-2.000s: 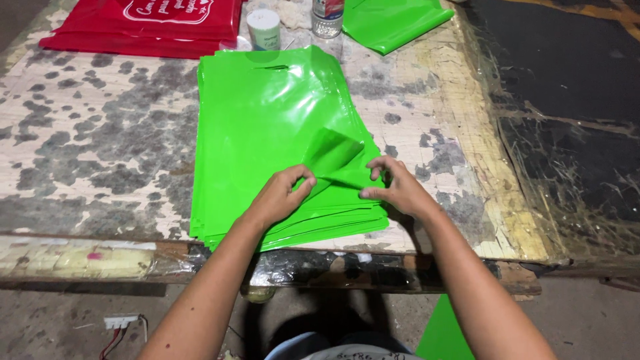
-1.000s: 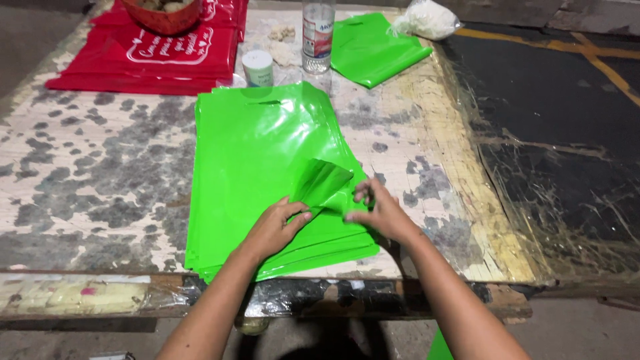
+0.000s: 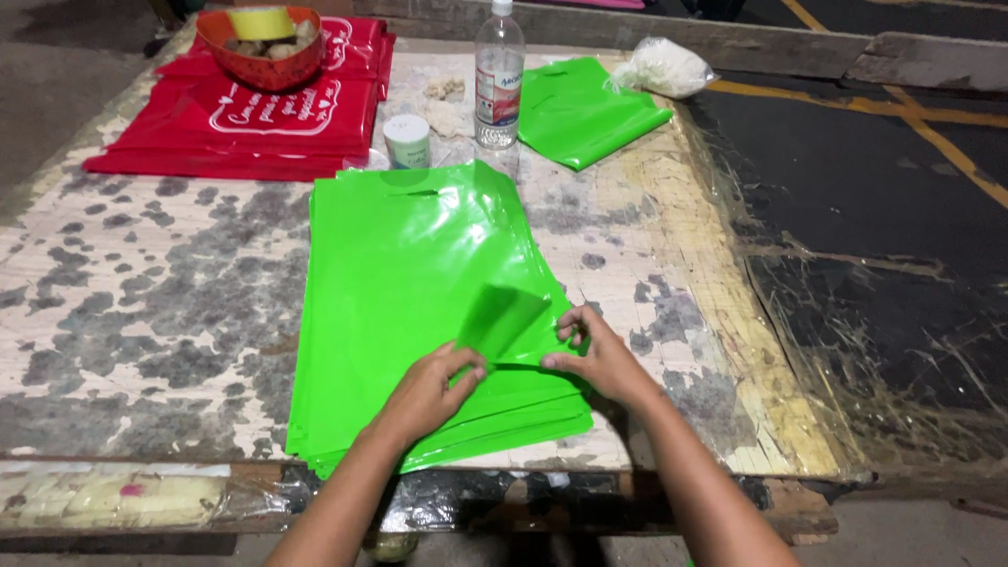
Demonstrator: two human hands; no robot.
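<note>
A stack of glossy green plastic bags (image 3: 386, 291) with cut-out handles lies before me on the stained table. The top bag's lower right part is folded up into a flap (image 3: 504, 315). My left hand (image 3: 441, 386) rests on the stack, its thumb and fingers at the flap's lower left; whether it pinches the plastic I cannot tell. Near the stack's right edge is my right hand (image 3: 587, 354), its fingers curled and apart from the thumb, with the thumb tip by the fold's edge.
Behind the stack stand a small white-lidded container (image 3: 407, 142) and a clear plastic bottle (image 3: 499, 87). Red printed bags (image 3: 173, 134) carry an orange bowl (image 3: 264, 67) at back left. Another green bag (image 3: 575, 118) and a knotted clear bag of white material (image 3: 665, 67) lie at back right.
The raised flap has opened out wider and flatter under my hands. My right thumb and fingers stand farther apart than a second ago. The view has tilted upward.
</note>
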